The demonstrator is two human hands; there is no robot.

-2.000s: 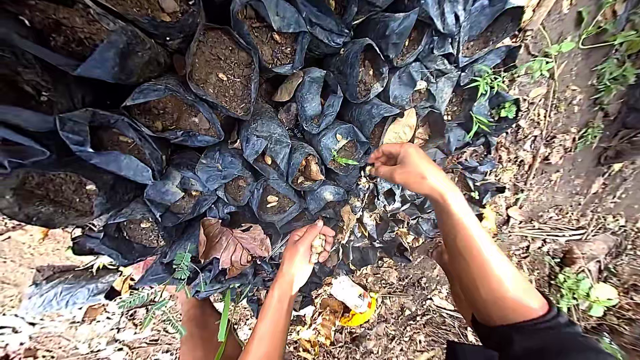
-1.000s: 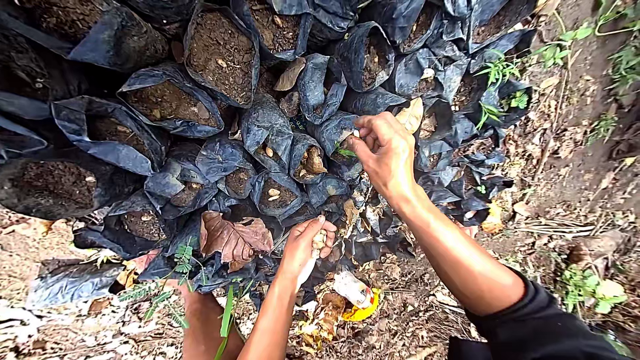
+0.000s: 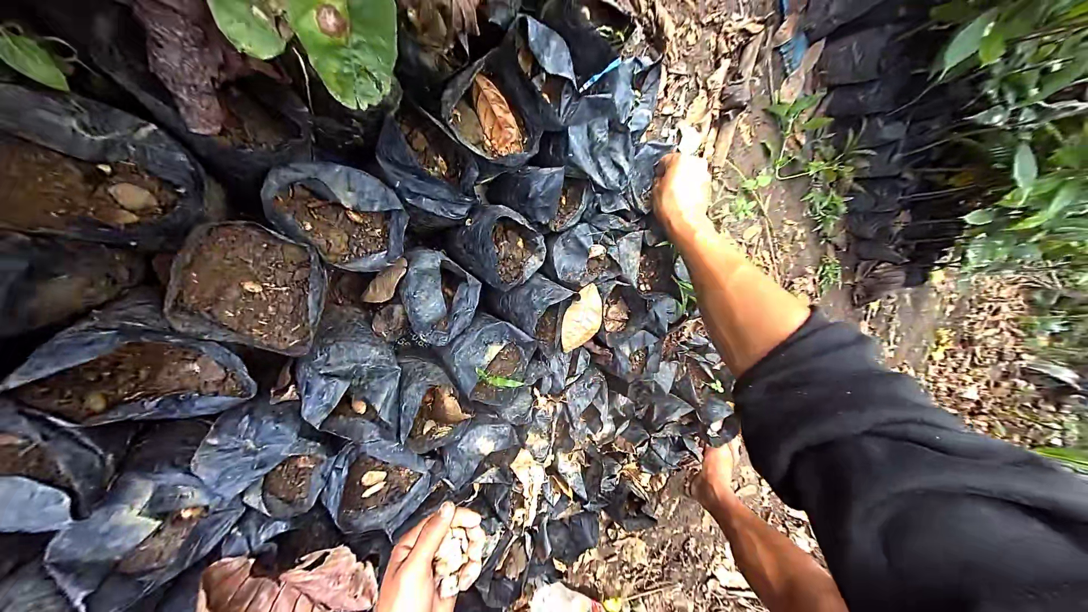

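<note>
Rows of soil-filled black plastic nursery bags (image 3: 246,285) stand close together across the left and middle. At the bottom, my left hand (image 3: 429,552) is cupped around several pale seeds (image 3: 457,557), beside a bag with two pale seeds (image 3: 372,484) on its soil. My right hand (image 3: 680,191) reaches to the far right edge of the bags, over a small bag near the path; its fingertips are washed out by glare, so whether it holds anything cannot be told. A yellowish dry leaf (image 3: 581,318) lies across the smaller bags in the middle.
Large green leaves (image 3: 348,42) overhang the bags at the top left. A brown dry leaf (image 3: 293,585) lies near my left hand. A littered dirt path (image 3: 765,238) runs along the right, with more dark bags (image 3: 867,161) and green foliage beyond. My bare foot (image 3: 718,472) is beside the bags.
My right hand has moved from the bags near my left hand to the far right edge of the bags. My left hand still holds seeds. The view has shifted noticeably.
</note>
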